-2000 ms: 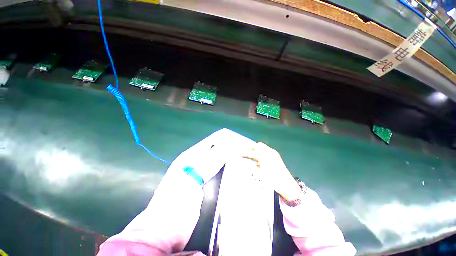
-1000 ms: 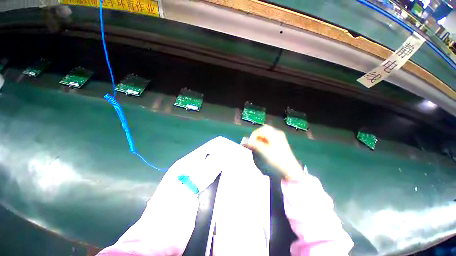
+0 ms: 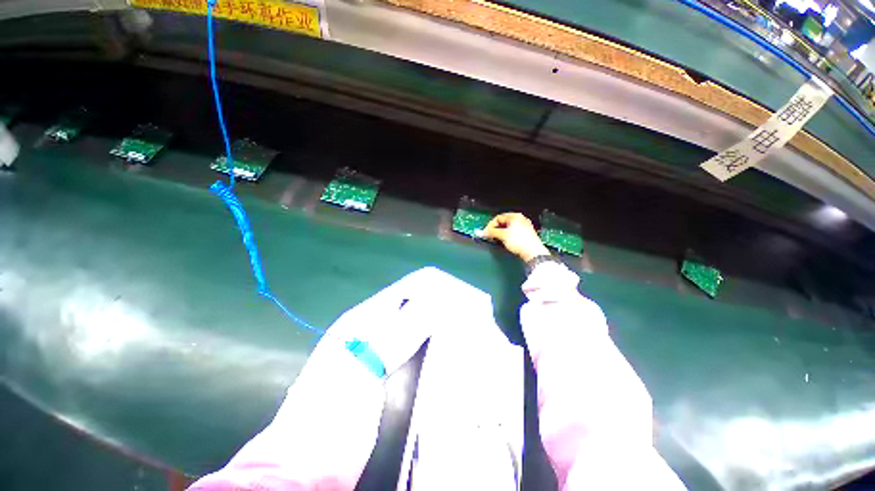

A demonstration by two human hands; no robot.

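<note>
My right hand point(image 3: 516, 236) reaches out to a green circuit board point(image 3: 470, 220) on the dark strip, its fingertips pinched at the board's near right corner. Something tiny and pale shows at the fingertips; I cannot tell what it is. My left hand point(image 3: 437, 299) is washed out white, at the top end of a long white sheet point(image 3: 470, 403), and holds it. Its fingers blend into the glare. A bright blue strap point(image 3: 366, 358) is around my left wrist. A dark band point(image 3: 542, 261) is on my right wrist.
More green boards lie along the strip, left point(image 3: 351, 191) and right point(image 3: 561, 233). A coiled blue cord point(image 3: 244, 235) runs to my left wrist. Behind are a rail with wooden edging point(image 3: 614, 58), a yellow label point(image 3: 259, 14) and a white tag point(image 3: 768, 131). The green mat point(image 3: 173, 259) is nearer.
My right hand has moved from beside my left hand, forward to the board on the strip. My left hand stays with the white sheet. The view has shifted slightly.
</note>
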